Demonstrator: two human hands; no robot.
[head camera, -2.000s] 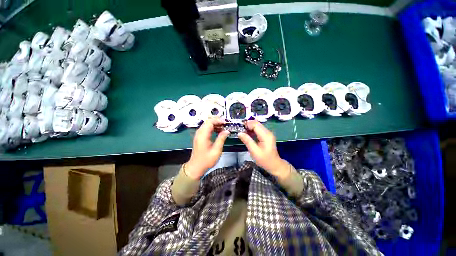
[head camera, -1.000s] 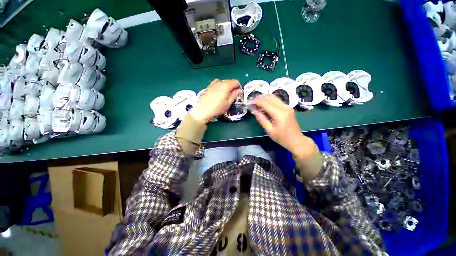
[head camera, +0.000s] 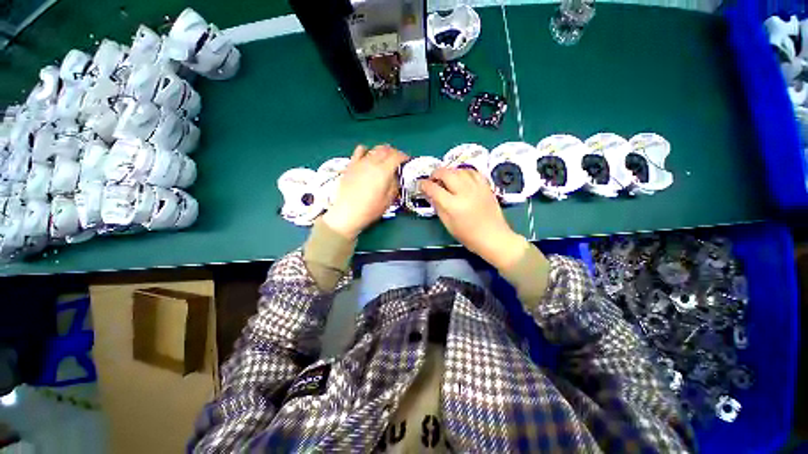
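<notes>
A row of white housings (head camera: 560, 160) stands along the table's near edge, open side up, with dark round centres. My left hand (head camera: 365, 188) lies over the left-middle housings, its fingertips at the left rim of one white housing (head camera: 418, 206). My right hand (head camera: 462, 202) is at the same housing from the right, fingers bent down into its opening. A small silvery piece seems to lie under my right fingertips inside it, but the fingers mostly hide it. The black electric screwdriver (head camera: 341, 62) hangs beyond my left hand.
The screw feeder (head camera: 390, 53) stands behind the row, with ring boards (head camera: 486, 110) and a white housing (head camera: 453, 32) beside it. Dense white housings (head camera: 133, 151) fill the left. A blue bin (head camera: 764, 310) of grey plates is at lower right. A cardboard box (head camera: 168, 328) is at lower left.
Both hands have moved from the near edge to a housing in the row, where the small plate they held was brought. Since a second ago my right hand has closed in over that housing.
</notes>
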